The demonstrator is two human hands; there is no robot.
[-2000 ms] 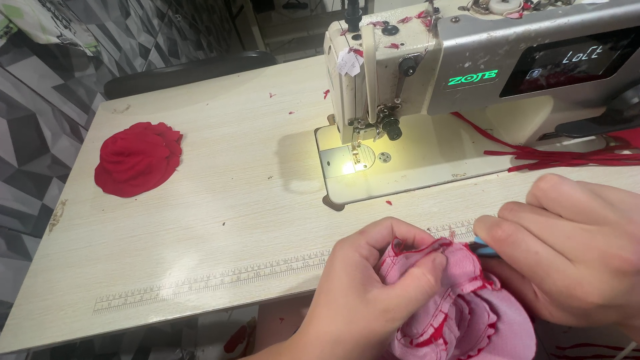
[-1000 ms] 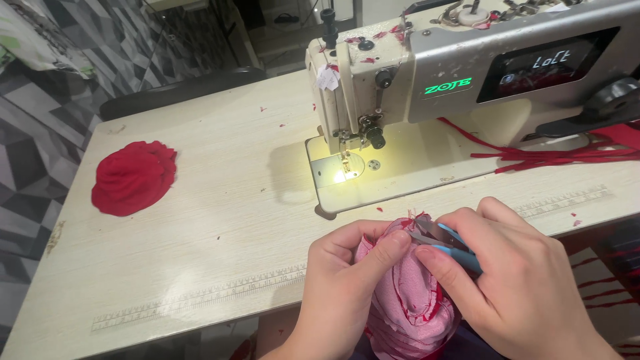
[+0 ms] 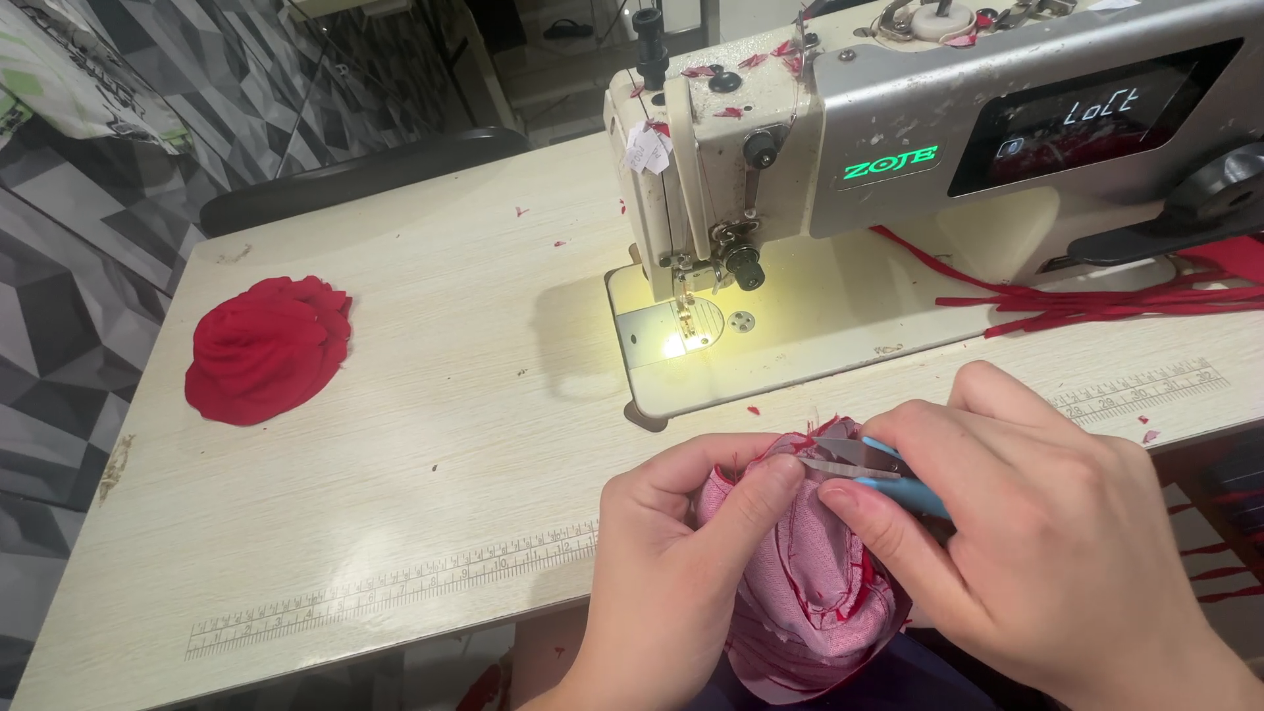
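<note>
A pink and red sewn fabric piece (image 3: 810,573) hangs over the table's front edge, its seams showing. My left hand (image 3: 681,553) pinches its upper edge between thumb and fingers. Small blue-handled thread snips (image 3: 859,459) are in my right hand (image 3: 1027,533), their blades parted at the red seam edge close to my left thumb. Loose threads stick up there. At the left of the table lies a gathered red fabric piece (image 3: 267,351), apart from both hands.
Behind my hands stands a Zoje sewing machine (image 3: 889,109) with its needle area lit. Red fabric strips (image 3: 1066,296) lie under its arm. A printed ruler scale (image 3: 395,583) runs along the front of the pale table (image 3: 444,395). A dark chair back (image 3: 365,178) borders the far edge.
Two seconds ago the fabric lay more spread out in my hands; now it is bunched upright. My right hand has turned, and the snips' blades show more plainly.
</note>
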